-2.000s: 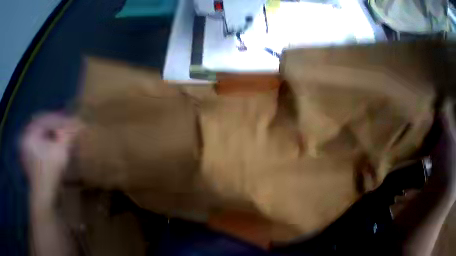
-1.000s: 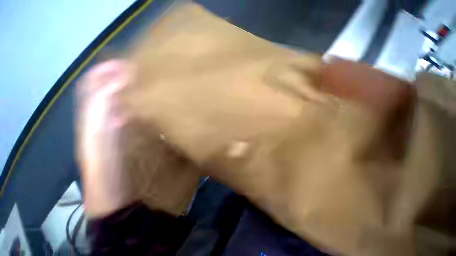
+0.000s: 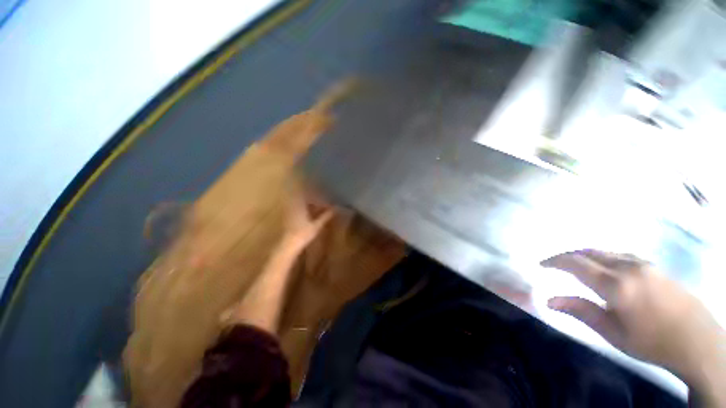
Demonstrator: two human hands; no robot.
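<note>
The brown bag or apron body (image 3: 215, 239) hangs at the left, off the side of the white machine table (image 3: 509, 215), blurred by motion. My left hand (image 3: 306, 223) is on the brown cloth near its upper right edge, with fingers on a darker brown fold; the fingertips are partly hidden in the cloth. My right hand (image 3: 617, 299) is over the bright table at the right, with fingers apart and nothing in it.
A white machine plate with a dark strip (image 3: 569, 88) is at the upper right. Small dark machine parts (image 3: 645, 88) show beside it. A small dark tool (image 3: 695, 193) lies on the table. A green-teal item (image 3: 509, 20) is at the top. Grey floor with a yellow line (image 3: 159, 103) is at the left.
The brown cloth has moved from across the table front to the left side. My right hand has come into clear view, off the cloth. The view has turned left.
</note>
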